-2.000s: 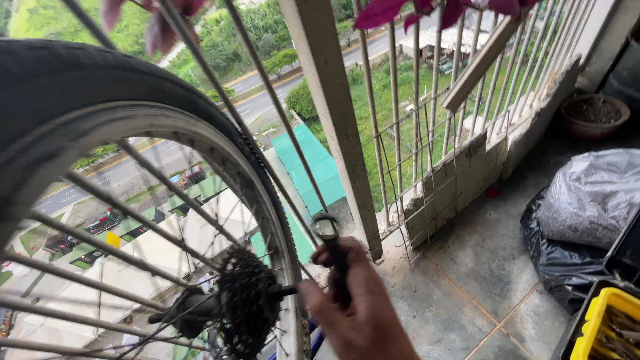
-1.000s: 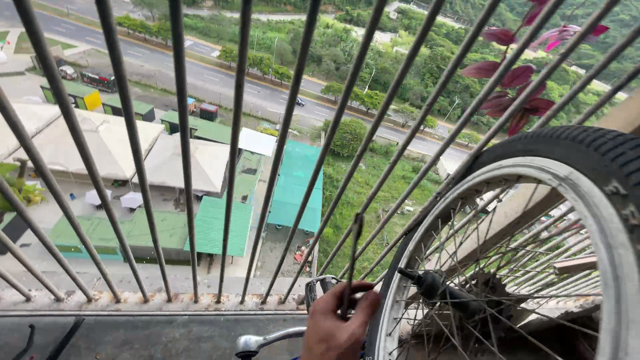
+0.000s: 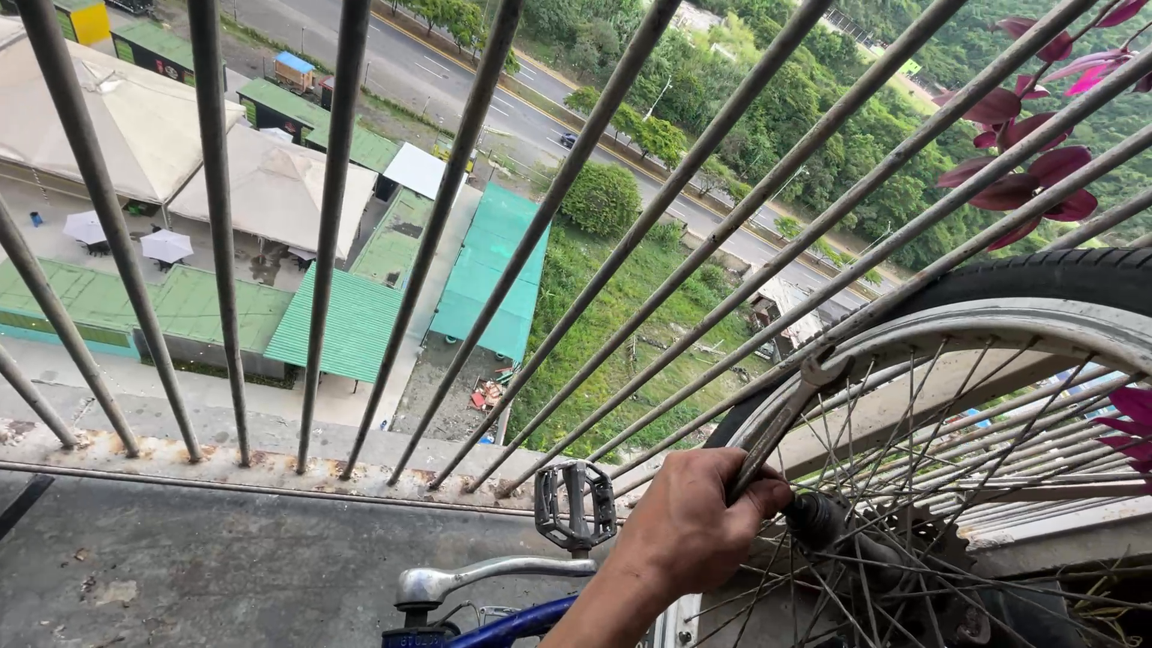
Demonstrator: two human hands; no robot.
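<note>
My left hand (image 3: 688, 526) reaches in from the lower middle, its fingers and thumb closed round the shank of a metal wrench (image 3: 772, 430). The wrench's open-ended jaw points up and right, in front of the wheel's rim. Just right of my thumb is the dark end of the hub (image 3: 814, 520) of a spoked bicycle wheel (image 3: 1017, 315) with a black tire. A toothed sprocket (image 3: 927, 531) shows behind the spokes. The wrench's lower end is hidden in my hand, and I cannot tell whether it touches the hub. My right hand is out of view.
Slanting metal bars (image 3: 328, 225) stand ahead, with buildings and a road far below. A bicycle pedal (image 3: 574, 506), a silver crank arm (image 3: 495, 576) and a blue frame tube (image 3: 513, 625) lie left of my wrist. Pink-purple leaves (image 3: 1017, 117) hang by the bars at upper right.
The view has swung widely since two seconds ago, and the wheel has gone from the left side to the right. The wrench in my left hand leans further right than one second ago.
</note>
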